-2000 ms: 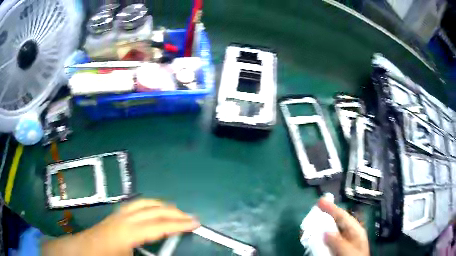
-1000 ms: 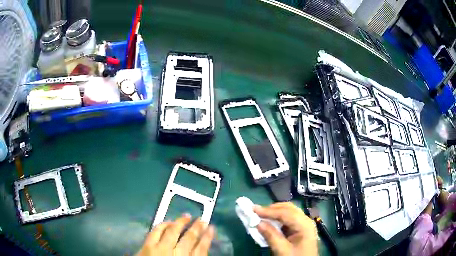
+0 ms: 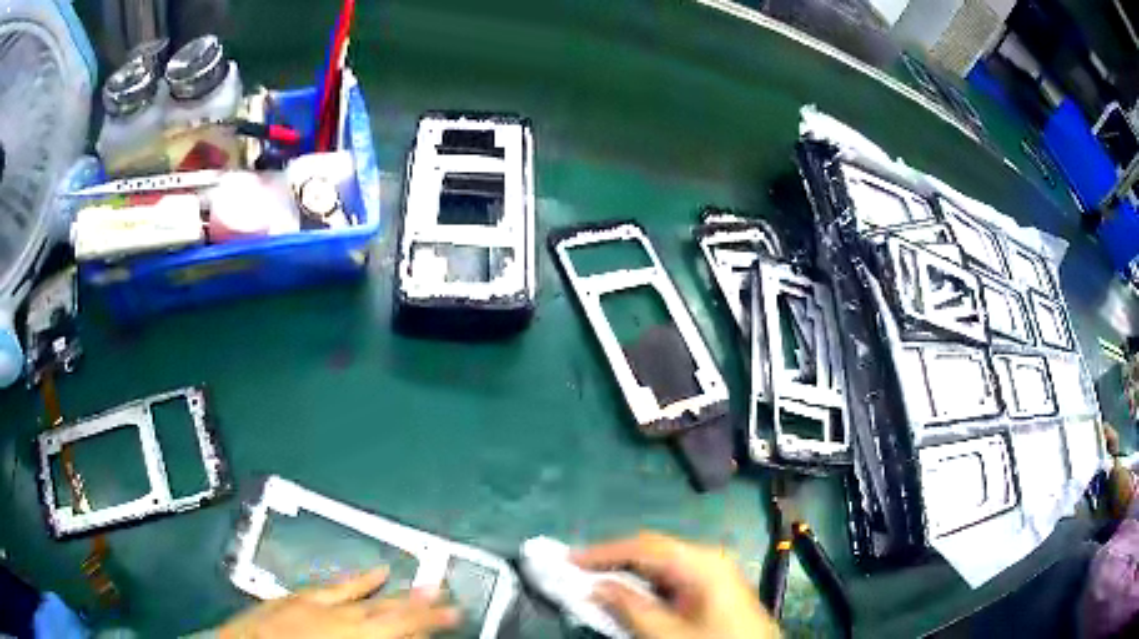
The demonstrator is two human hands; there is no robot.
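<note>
A silver phone middle frame (image 3: 431, 568) with cut-out windows lies slantwise on the green bench at the bottom centre. My left hand (image 3: 344, 614) lies flat over its lower edge, fingers extended, cut off by the picture's bottom. My right hand (image 3: 681, 587) holds a crumpled white wiping cloth (image 3: 568, 584) at its fingertips, by the right end of the frame. The right hand is slightly blurred. Whether the cloth touches the frame's edge is hard to tell.
Stacked mid-frames (image 3: 467, 225) stand at the far side. Spare mid-frames lie at left (image 3: 131, 459) and right (image 3: 643, 331). Pliers (image 3: 799, 549), a frame tray (image 3: 968, 375) and a person's pink sleeve (image 3: 1115, 580) are right. A blue basket (image 3: 237, 275) and fan (image 3: 31, 150) are left.
The middle frame has turned from upright to slantwise and lies further left. My left hand has moved left and down along it. My right hand has moved left with the cloth. More of the pliers shows.
</note>
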